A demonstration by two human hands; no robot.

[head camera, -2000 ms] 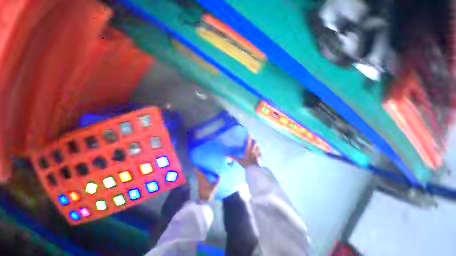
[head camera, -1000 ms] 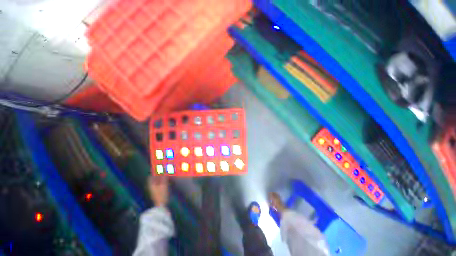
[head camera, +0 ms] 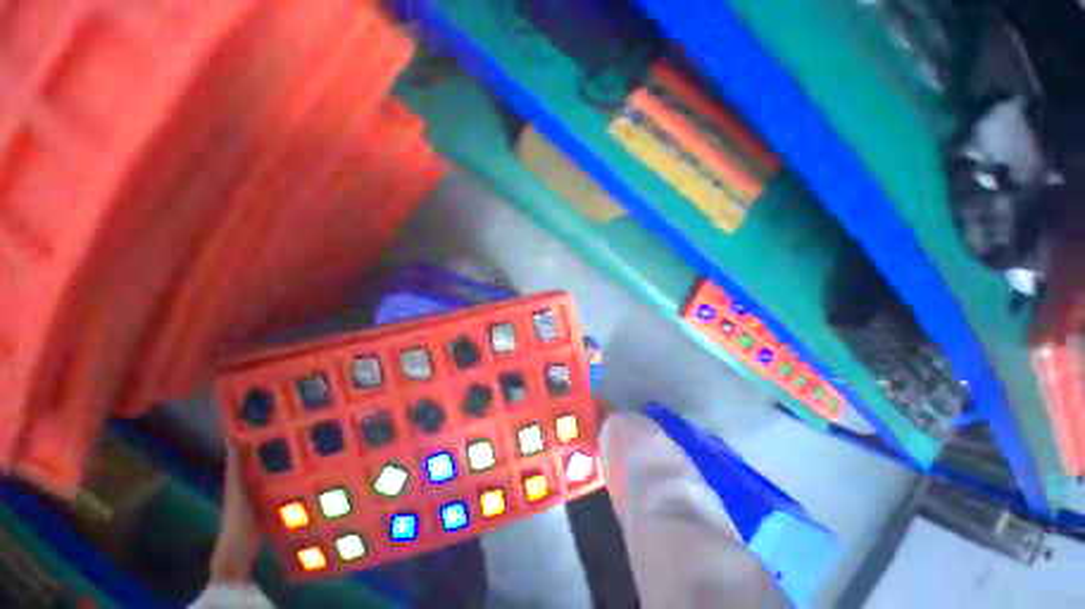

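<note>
An orange-red compartment tray point(head camera: 399, 399) is held slightly tilted, low in the middle. The two rows farther from me hold dark or grey square watch heads point(head camera: 428, 415). The two nearer rows hold watch heads lit white, yellow, orange and blue point(head camera: 481, 454). My left hand point(head camera: 237, 518) grips the tray's left edge, its fingers partly hidden. My right hand point(head camera: 600, 410) is blurred at the tray's right edge, mostly hidden behind it, with the pale sleeve beside it.
Stacked orange-red trays point(head camera: 238, 179) fill the upper left. A blue rack point(head camera: 821, 167) with green shelves runs along the right, holding yellow and orange slotted boards point(head camera: 690, 143) and another lit tray point(head camera: 761, 345). A blue stool point(head camera: 761, 512) stands at lower right.
The tray appears larger and tilted, and the stacked trays loom closer at left. My right hand has come up from beside the stool to the tray's right edge. My left hand stays on the tray.
</note>
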